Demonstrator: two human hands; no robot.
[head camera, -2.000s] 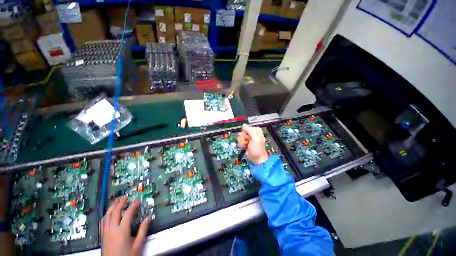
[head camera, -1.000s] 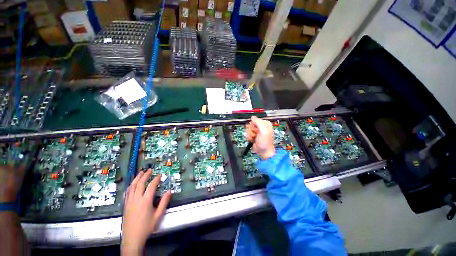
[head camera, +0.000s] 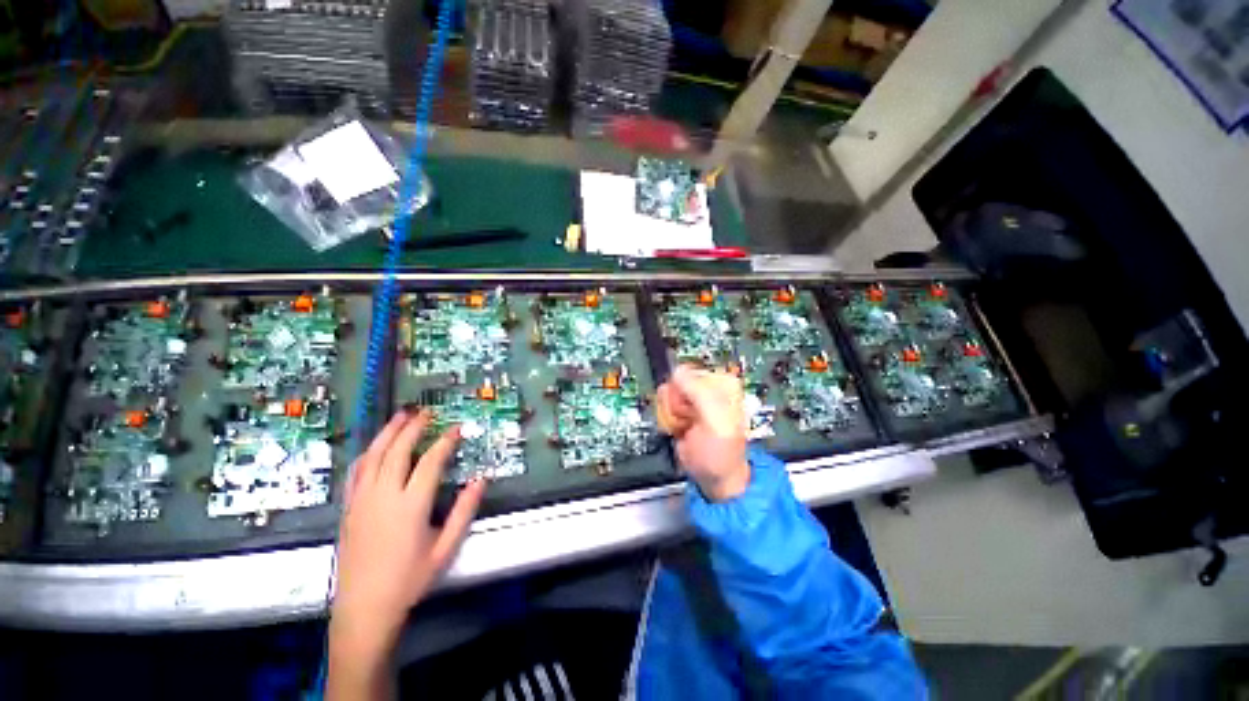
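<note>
Green circuit boards (head camera: 596, 415) with orange, white and black parts sit in dark pallets (head camera: 536, 503) along the conveyor. My left hand (head camera: 397, 507) has its fingers apart, fingertips at the front left board of the middle pallet; it holds nothing. My right hand (head camera: 708, 422), in a blue sleeve, is a closed fist over the front left board of the pallet to the right and partly hides it. The dark thin tool seen in this fist in the earlier frames is hidden by the hand now. Whether either hand touches a board is unclear.
A silver rail (head camera: 575, 530) runs along the front. A blue coiled cord (head camera: 389, 288) hangs across the view. A black machine hood (head camera: 1096, 315) stands at right. Behind lie a plastic bag (head camera: 301, 206), white paper (head camera: 612, 223), a red pen (head camera: 700, 253) and a sample board (head camera: 667, 189).
The view has tilted down. My right fist has moved nearer the front of its pallet, and the dark stick no longer shows. Another person's hand at the left edge has gone from view.
</note>
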